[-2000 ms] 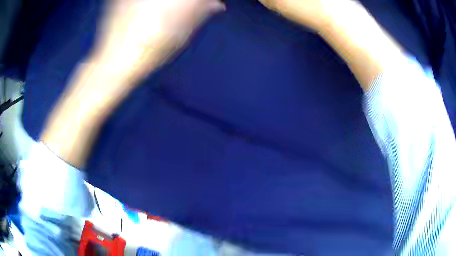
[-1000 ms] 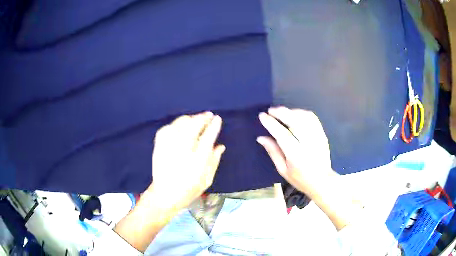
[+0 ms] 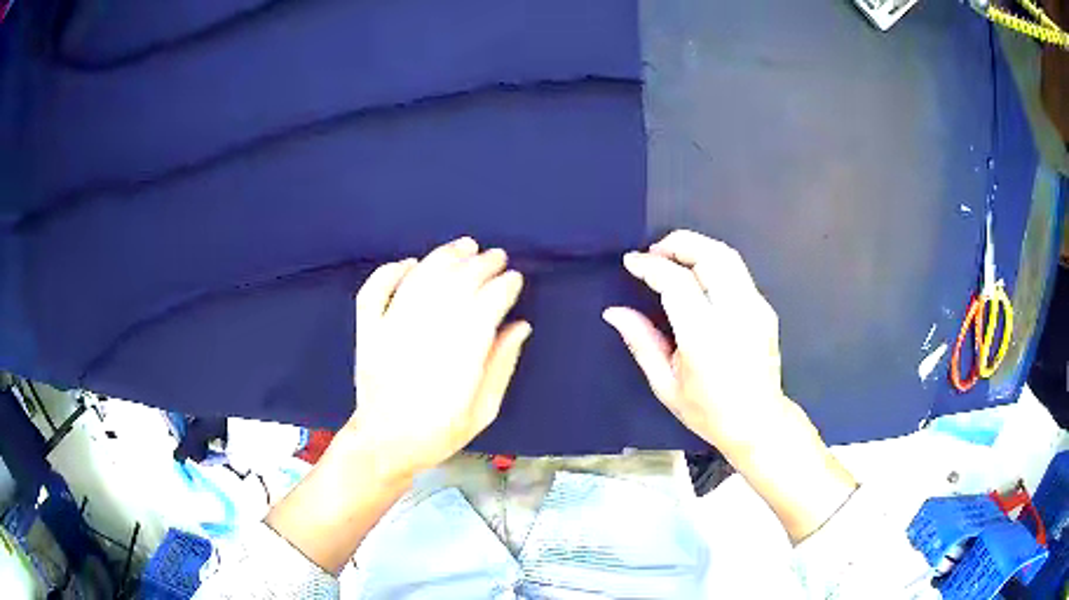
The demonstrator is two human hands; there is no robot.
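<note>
A large dark navy garment panel lies spread on the table, with several long raised seams running roughly left to right. Its straight right edge ends near the middle of the view. My left hand lies palm down on the panel, fingertips at the nearest seam. My right hand is at the same seam's right end, by the panel's edge, thumb apart from the fingers. Both hands press on the cloth; I cannot see a pinch under the fingertips.
Scissors with red and yellow handles lie at the table's right. A metal corner and yellow hose show at top right. The greyish table cover shows right of the panel. Blue crates stand below right.
Two seconds ago my arms reached forward over the cloth; then both hands came back to the near seam. Since one second ago they have barely moved, while the view has shifted slightly.
</note>
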